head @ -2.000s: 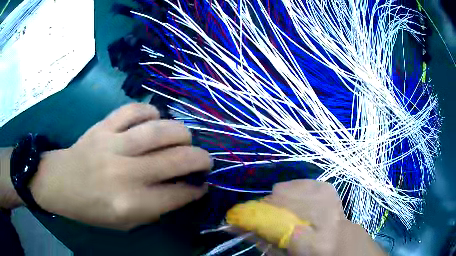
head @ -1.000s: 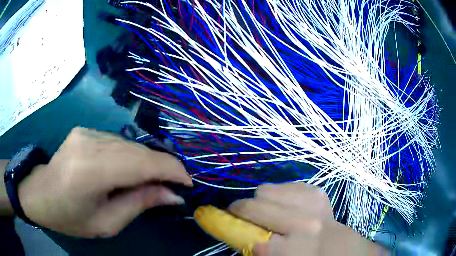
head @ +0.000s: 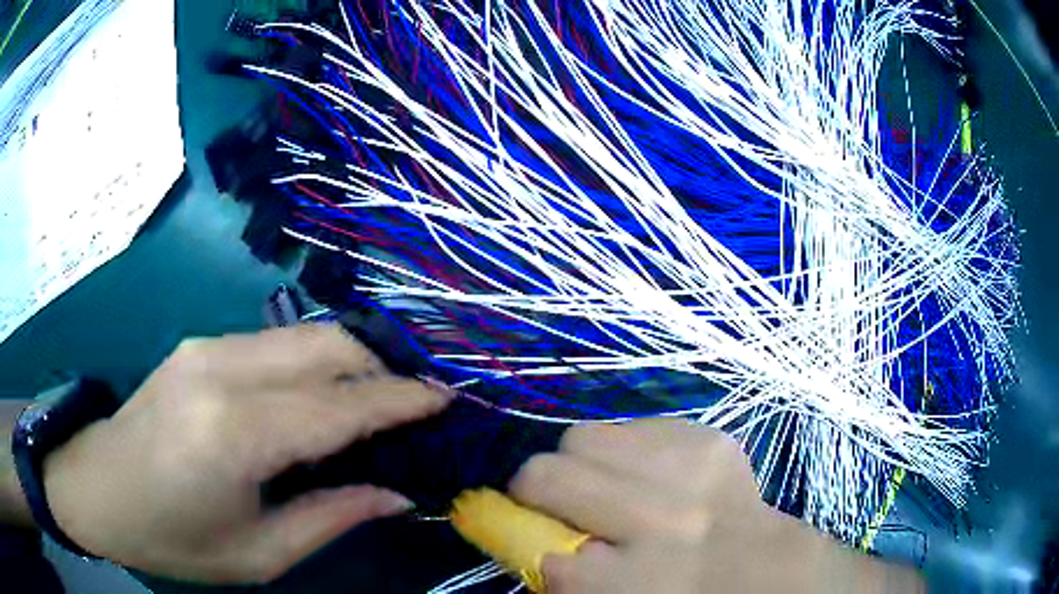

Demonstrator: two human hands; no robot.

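Note:
My left hand [head: 221,447] is at the lower left, thumb apart from the fingers around a dark gap; whether it grips a black housing there is too dark to tell. My right hand [head: 668,505], with a yellow finger cot [head: 511,531], is curled at the lower middle, its fingertips near my left thumb; what it pinches is hidden. A heap of white wires [head: 697,313] fans leftward over blue wires [head: 726,221] and some red wires. Their left tips lie near black connector housings [head: 261,192]. A few white wire ends [head: 470,578] show below the yellow cot.
A white wiring drawing [head: 99,163] lies at the upper left on the green bench [head: 151,284]. A small pale-edged piece [head: 281,305] stands out just above my left hand. Yellow-green marks [head: 965,128] show at the heap's right edge.
My left thumb and fingers have parted from a closer bunched pose. My right hand has moved left, towards the left hand. The drawing and wire heap have shifted left in the view.

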